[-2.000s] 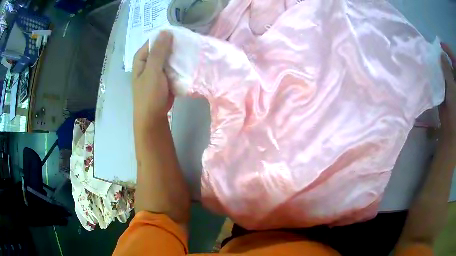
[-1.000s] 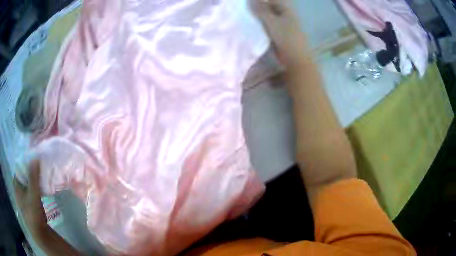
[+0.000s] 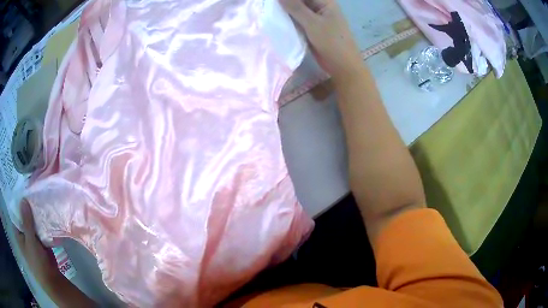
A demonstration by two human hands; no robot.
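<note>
A shiny pale pink satin garment [image 3: 180, 138] is spread over the white tabletop [image 3: 318, 156], its lower part hanging over the near edge. My left hand [image 3: 39, 252], at the far left and partly hidden, holds the garment's left sleeve end. My right hand [image 3: 315, 27], at the top centre, holds the other sleeve end at its white cuff [image 3: 285, 39]; its fingertips are cut off by the top edge of the picture.
A tape roll [image 3: 27, 144] lies on printed paper at the left. A measuring tape [image 3: 387, 43] crosses the table. Clear crumpled plastic [image 3: 428, 67], another pink piece [image 3: 484, 36] and a black object [image 3: 459, 42] are at the upper right. A yellow-green box-like block [image 3: 481, 162] stands beside the table.
The view has swung to the right, so the garment and both hands appear further left, and the yellow-green block has come into view. Both hands still hold the sleeve ends.
</note>
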